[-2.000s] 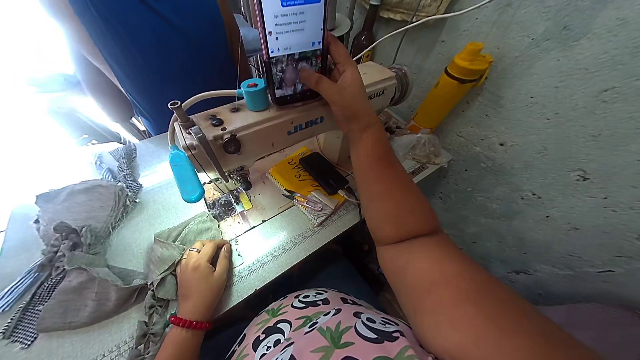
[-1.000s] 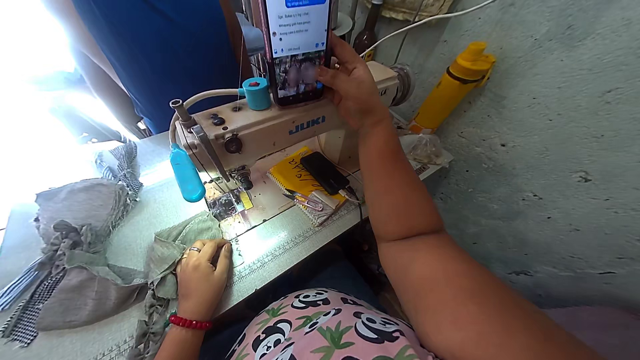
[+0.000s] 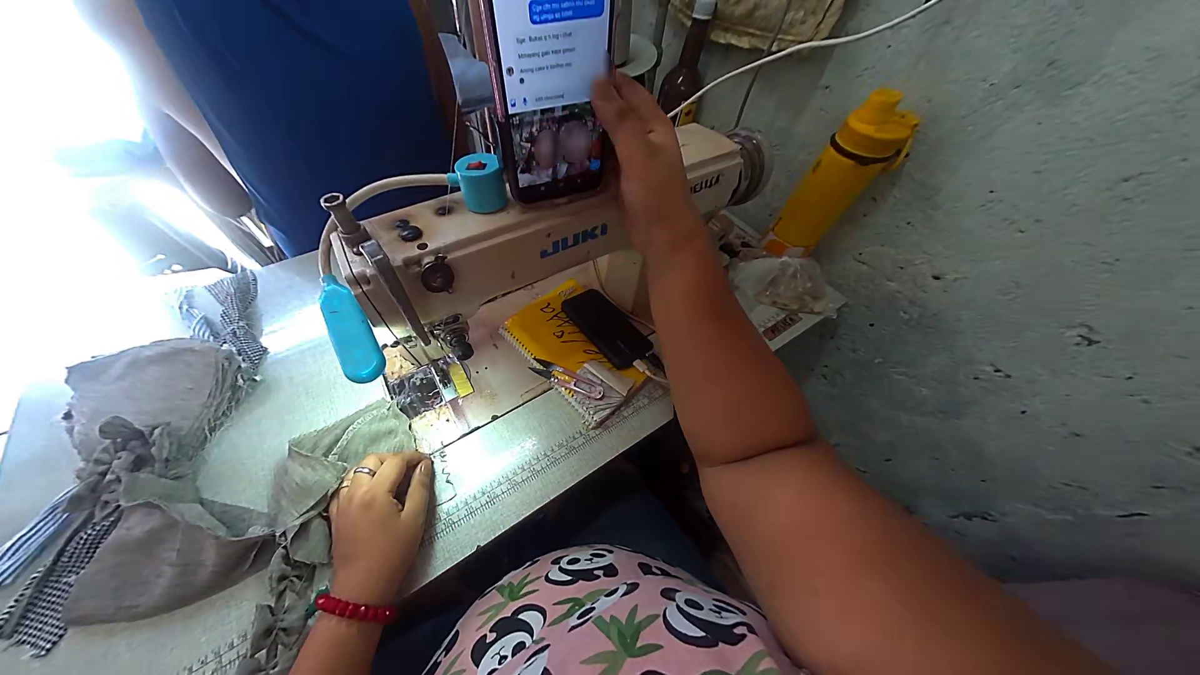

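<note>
My right hand [image 3: 647,159] holds a smartphone [image 3: 553,103] upright by its right edge, over the arm of a Juki sewing machine [image 3: 506,248]. The phone's screen is lit with a chat and a picture. My left hand [image 3: 380,511], with a ring and a red bead bracelet, rests on grey-green cloth [image 3: 342,445] at the table's front edge; whether its fingers grip the cloth is not plain. That cloth reaches to the machine's needle area [image 3: 422,375]. More grey cloth pieces [image 3: 150,384] lie to the left, with checked strips among them.
A yellow notebook [image 3: 544,323] on the machine bed carries a black phone [image 3: 605,328] with a cable and thread snips [image 3: 572,380]. A turquoise lamp [image 3: 352,328] hangs at the machine's head. A yellow bottle [image 3: 839,173] stands near the wall. A person in blue [image 3: 309,103] stands behind the table.
</note>
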